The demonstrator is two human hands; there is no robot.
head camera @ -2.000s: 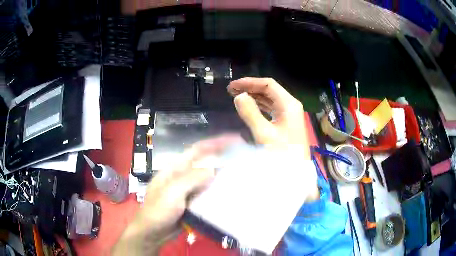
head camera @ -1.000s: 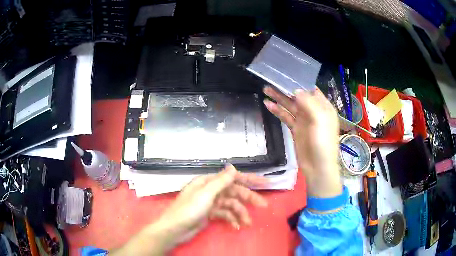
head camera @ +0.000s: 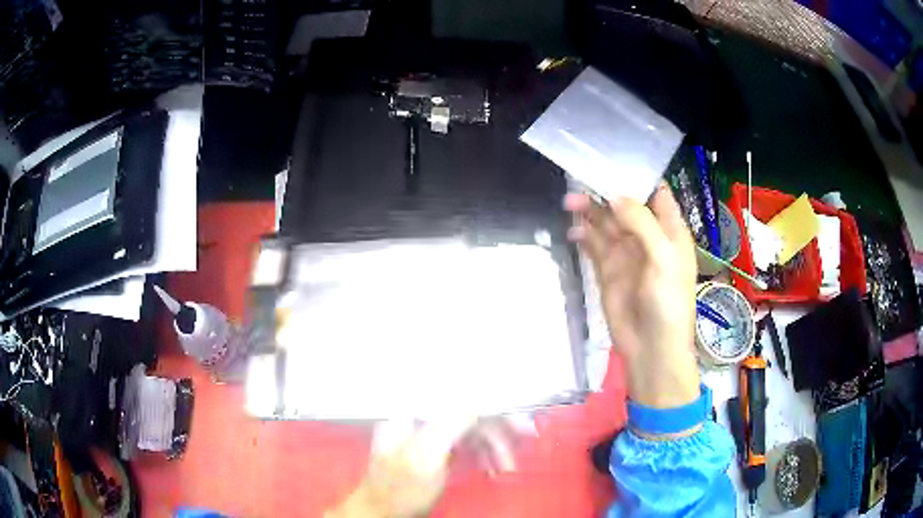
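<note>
The tablet display assembly [head camera: 435, 329] lies in the middle, its inner plate glaring white and blurred, its near edge raised. My left hand [head camera: 415, 460] is blurred at that near edge and appears to grip it; its fingertips are partly hidden. My right hand [head camera: 648, 283] is to the right of the assembly, fingers at the lower corner of a flat silver-white battery [head camera: 605, 134], which it holds tilted at the upper right. A large black cover [head camera: 344, 152] with small silver parts lies behind the display assembly.
A solvent bottle [head camera: 202, 332] stands left on the red mat [head camera: 218, 435]. Black panels on white papers [head camera: 180, 192] lie farther left. At right are a red parts tray [head camera: 855, 258], a tape roll [head camera: 724, 324] and an orange-black screwdriver [head camera: 752, 410].
The display assembly's near edge has come up and toward me, and its plate now glares white. My left hand has moved down with it. My right hand stays with the battery, slightly farther right.
</note>
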